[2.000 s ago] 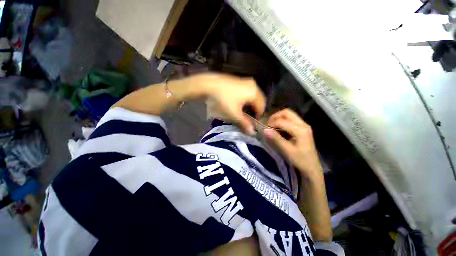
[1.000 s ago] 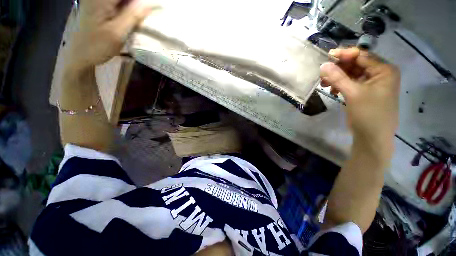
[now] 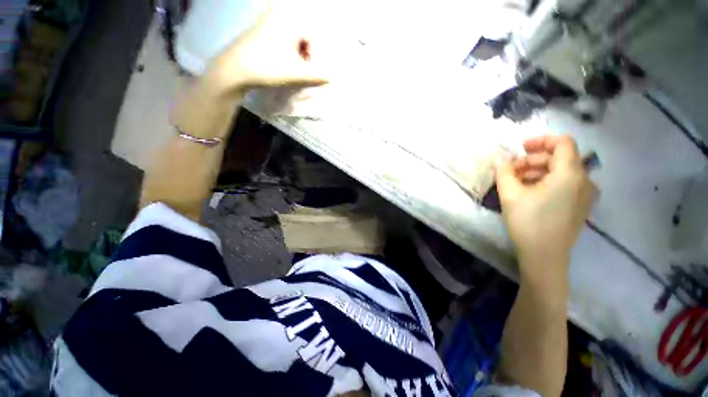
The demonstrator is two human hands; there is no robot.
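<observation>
A pale lining piece (image 3: 388, 101) lies on the white machine table, its outline partly lost in glare. My left hand (image 3: 264, 58) rests flat over its far left part, fingers blurred and overexposed. My right hand (image 3: 543, 174) is at its right end, below the presser foot area (image 3: 528, 97), with thumb and fingers bent close to the cloth corner. Whether the fingertips grip the cloth is unclear. A small dark patch shows beside the right thumb.
The sewing machine head (image 3: 644, 39) is at the upper right. Red-handled scissors (image 3: 685, 341) lie at the right edge. Folded beige pieces (image 3: 332, 230) sit below the table edge (image 3: 388, 186). A pale side board (image 3: 140, 116) stands at left.
The lining piece, held raised across the table edge a second ago, now lies flatter on the table. My left hand has come down onto it; my right hand is slightly lower.
</observation>
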